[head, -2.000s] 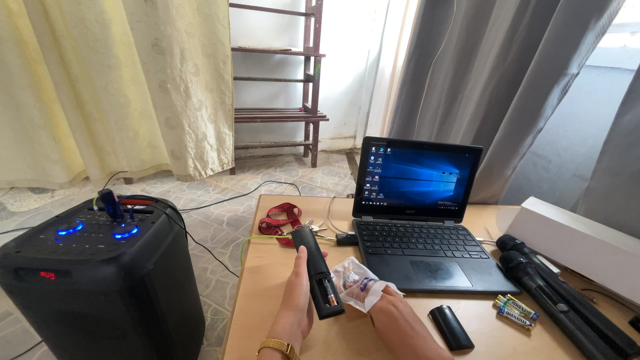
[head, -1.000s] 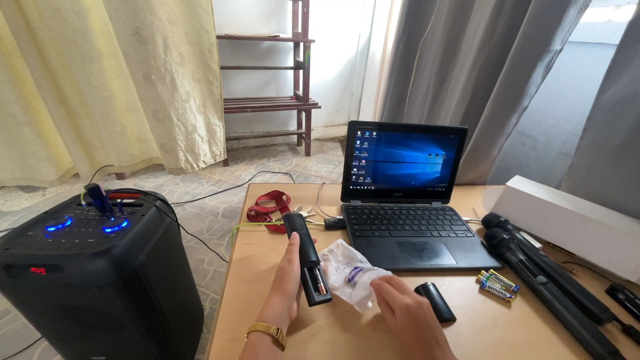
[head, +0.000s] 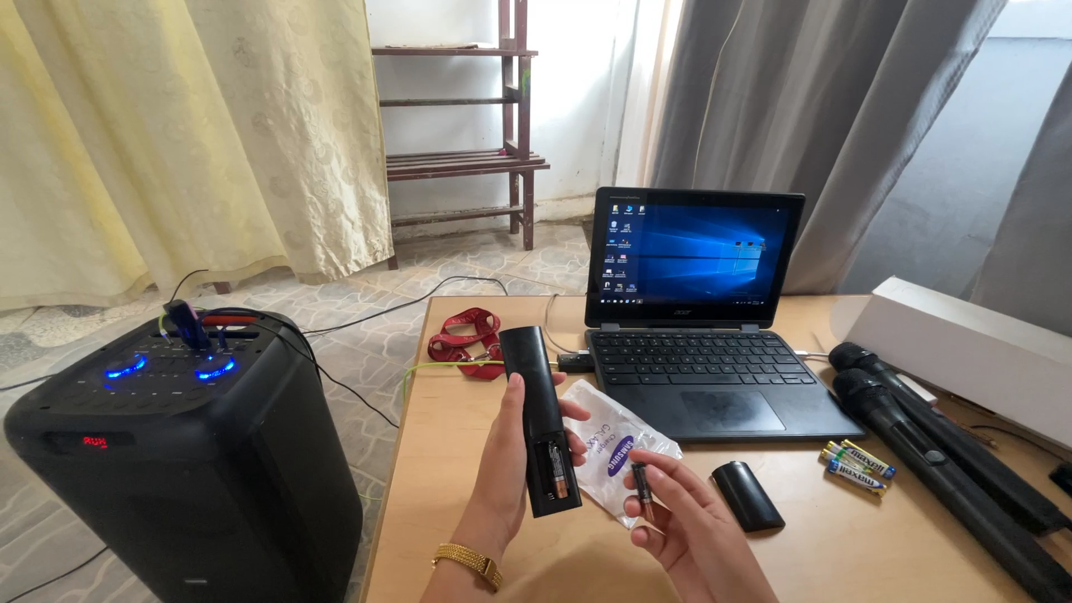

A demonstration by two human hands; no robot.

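My left hand (head: 502, 456) grips a black remote control (head: 536, 394), its back turned up and its battery compartment uncovered. One battery (head: 557, 471) lies inside the compartment. Between the fingertips of my right hand (head: 691, 523) is a small black and copper battery (head: 643, 490), just right of the remote. Under and behind that hand lies a white printed plastic bag (head: 607, 435). The black battery cover (head: 747, 496) rests on the table to the right of my right hand. Farther right are two Maxell batteries (head: 856, 467), side by side.
An open Acer laptop (head: 695, 377) stands on the wooden table (head: 452, 536). Two black microphones (head: 930, 448) and a long white box (head: 963, 360) lie at right. A red lanyard (head: 465, 339) is at the back left. A black speaker (head: 184, 469) with cables stands left of the table.
My right hand was at the plastic bag; it now holds a battery up beside the remote, and the bag lies on the table. My left hand still holds the remote.
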